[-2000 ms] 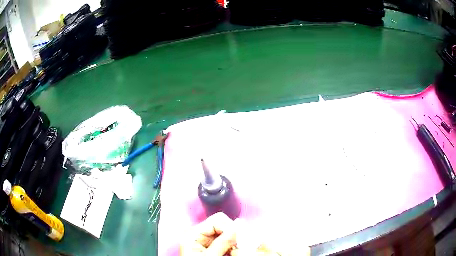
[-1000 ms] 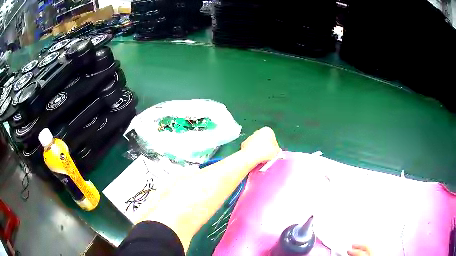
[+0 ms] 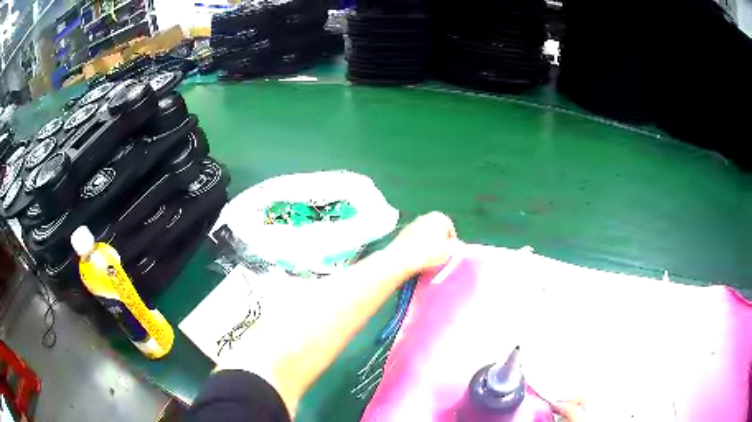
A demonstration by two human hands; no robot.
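Note:
My left hand (image 3: 430, 239) reaches from the lower left over the far left corner of the pink mat (image 3: 486, 284). Its fingers are curled, and what is under them is hidden. A blue handle of the pliers (image 3: 399, 311) shows just below it. A short pale strip lies by the fingers. The squat dark bottle (image 3: 496, 387) stands upright on the mat, its thin nozzle up. Only bright, blurred fingertips of my right hand (image 3: 569, 410) show at the bottom edge, right of the bottle; a thin line shows beside them, and I cannot tell if it is held.
A whitish plastic bag (image 3: 371, 206) with green boards lies left of my hand. White paper (image 3: 210, 317) with thin dark wires lies under my forearm. A yellow bottle (image 3: 124, 297) stands at the left, by stacked drum pads (image 3: 124, 177). Black stacks (image 3: 387, 45) line the back of the green bench.
The view has swung left since the oldest frame. My left hand has gone from beside the dark bottle to the mat's far left corner and has stayed there over the last second.

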